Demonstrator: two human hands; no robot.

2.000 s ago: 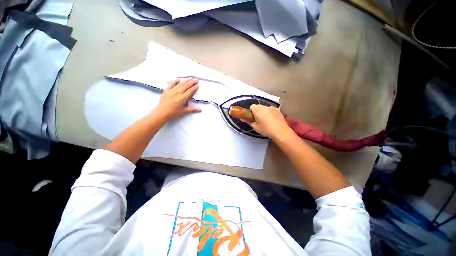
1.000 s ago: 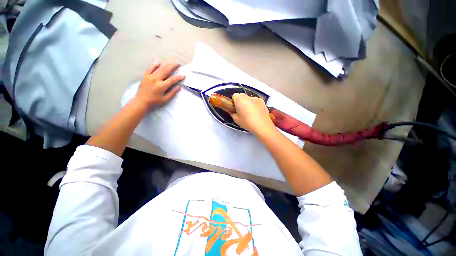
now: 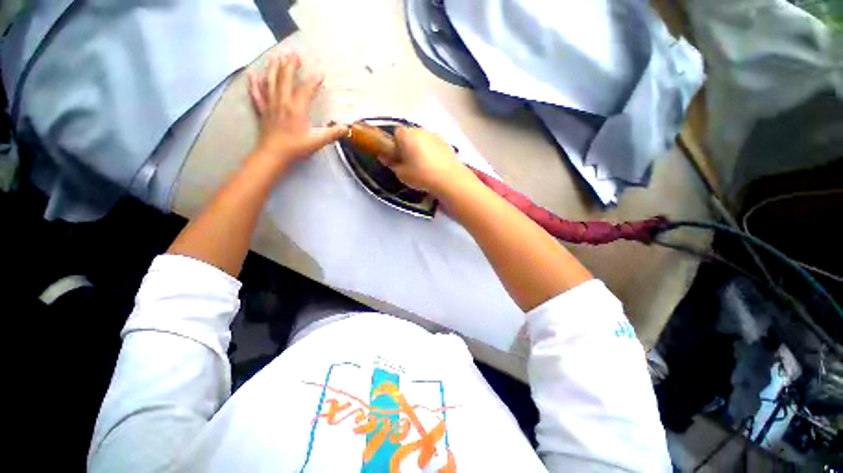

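Observation:
A pale sleeve panel [image 3: 397, 263] lies flat on the table, slanting down to the right. The dark pointed iron [image 3: 379, 180] with a shiny rim rests on its far left part. My right hand [image 3: 423, 159] is closed around the orange-brown iron handle [image 3: 370, 139]. My left hand [image 3: 288, 115] lies at the panel's far left end with fingers spread, its thumb reaching to the handle's front end. The red-wrapped cord [image 3: 564, 226] runs right from the iron. The seam under the iron is hidden.
The beige table cover [image 3: 222, 175] shows around the panel. A blue-grey panel pile [image 3: 120, 92] hangs over the left edge. Another loose stack [image 3: 564, 55] lies beyond the work. Pale cloth [image 3: 767, 74] is at far right. Dark lines [image 3: 730, 231] continue from the cord.
The iron and my right hand have moved left along the panel. My left hand has moved away from me, its thumb now by the handle. The view has shifted too.

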